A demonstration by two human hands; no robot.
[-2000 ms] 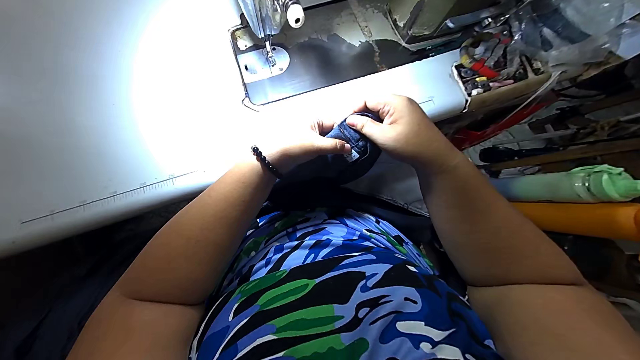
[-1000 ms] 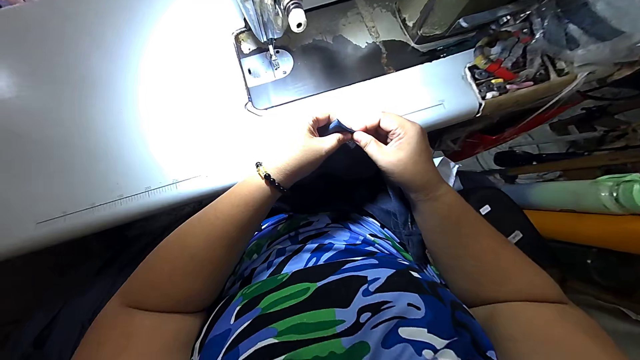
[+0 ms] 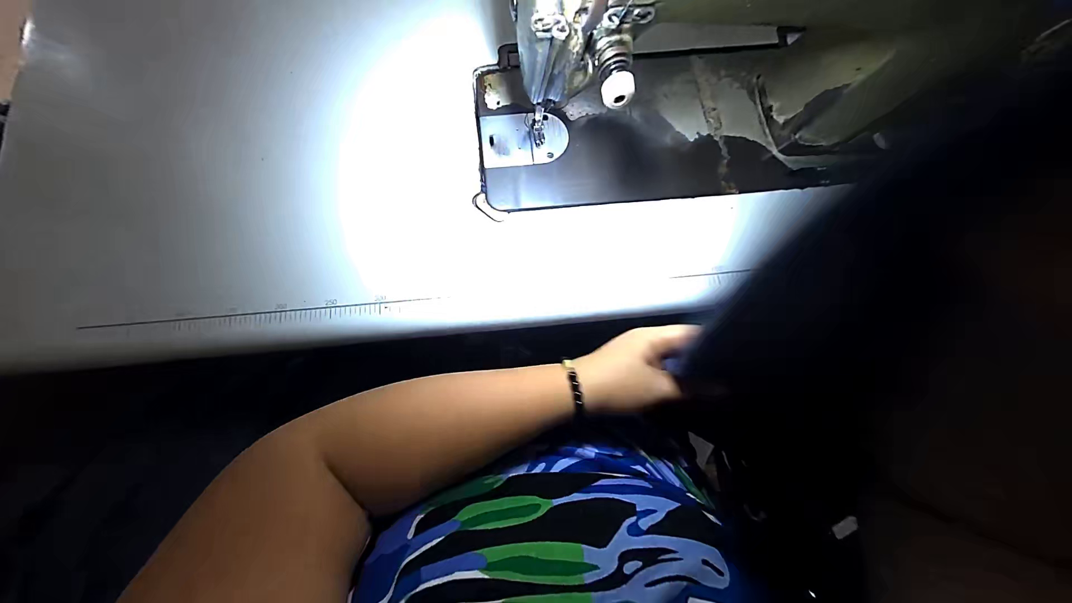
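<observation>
My left hand (image 3: 634,368), with a dark beaded bracelet at its wrist, grips an edge of dark navy fabric (image 3: 804,310) just off the front edge of the table. The fabric is raised and blurred, and it covers the right side of the view. My right hand is hidden behind it or out of frame. Beyond my left hand is a sewing machine, its needle and presser foot (image 3: 538,130) above the metal needle plate (image 3: 507,141). No fabric lies under the foot.
The white sewing table (image 3: 209,209) has a printed ruler scale (image 3: 280,316) along its front edge. A strong lamp glare falls around the machine bed (image 3: 620,180). Dark cloth hangs below the table edge at the left.
The fabric, earlier small and low between both hands, now rises across the right side. My left hand has moved down off the tabletop. My right hand and arm no longer show.
</observation>
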